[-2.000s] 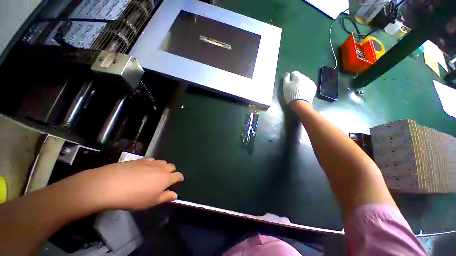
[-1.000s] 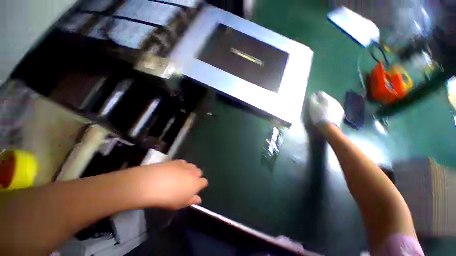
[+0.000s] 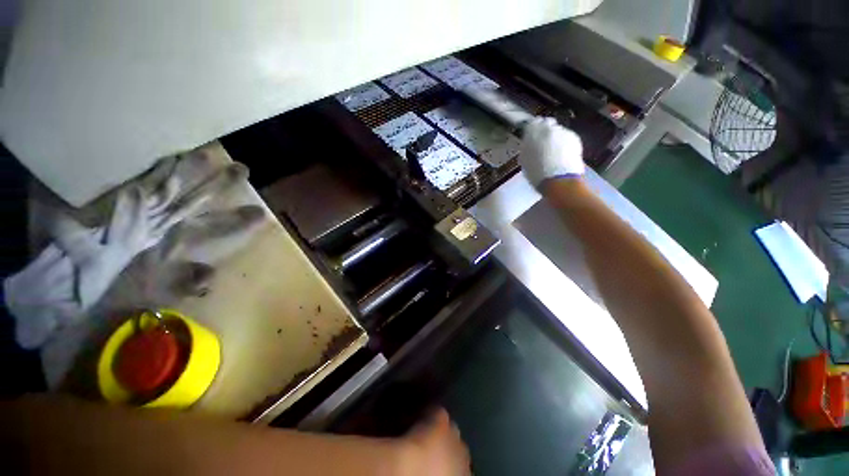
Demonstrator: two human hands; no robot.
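Circuit board panels [image 3: 424,149] lie in rows on the dark mesh conveyor [image 3: 507,178] under the white hood. My right hand [image 3: 551,151], in a white glove with a blue cuff edge, is at the conveyor's right side. Its fingers are closed on the near end of a pale, blurred panel [image 3: 498,107], which looks tilted on edge above the rows. My left hand [image 3: 436,451] is bare, blurred and partly cut off by the bottom edge. It is low over the bench's near left part, and its fingers are unclear.
The framed plate [image 3: 549,270] lies beside the conveyor, partly under my right forearm. Spare gloves [image 3: 121,232] and a red button in a yellow ring [image 3: 154,358] are on the left ledge. Metal rollers [image 3: 396,284] are near. A fan [image 3: 745,112] and orange-red holder [image 3: 819,390] are right.
The view has swung left and up to the hooded conveyor. My right hand has moved from the green bench to the board rows and taken hold of a panel. My left hand is lower in view.
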